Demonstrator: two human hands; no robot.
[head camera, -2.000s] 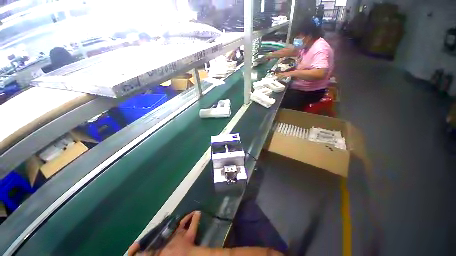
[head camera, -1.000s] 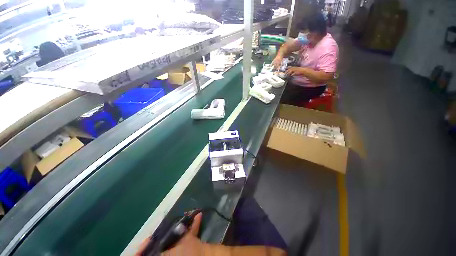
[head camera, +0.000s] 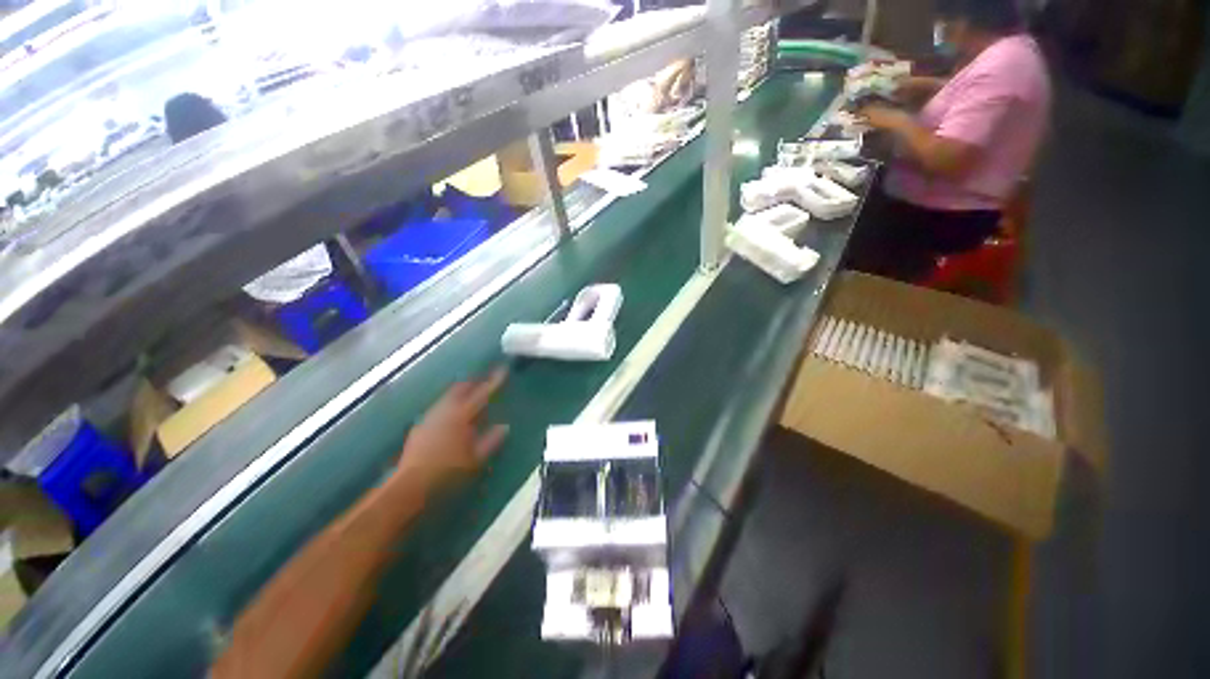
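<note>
A white plastic housing with a loop handle (head camera: 571, 332) lies on the green conveyor belt (head camera: 332, 464). My left hand (head camera: 451, 431) reaches over the belt from the lower left, fingers apart and empty. Its fingertips are just short of the housing's lower left end and do not touch it. The black-and-white screw feeder (head camera: 604, 537) stands on the dark ledge beside the belt, its metal pick-up point facing me. My right hand is out of the picture. The electric screwdriver cannot be made out; only blurred streaks show at the bottom edge.
More white housings (head camera: 772, 246) lie farther up the ledge, near a seated person in pink (head camera: 989, 113). A carton of white parts (head camera: 916, 438) stands right of the ledge. A shelf post (head camera: 718, 146) rises by the belt rail. Blue bins (head camera: 425, 252) and cartons are beyond the belt.
My left hand has come into view over the belt. My right hand with the black screwdriver has left the picture. The view has shifted, and the feeder appears larger and lower.
</note>
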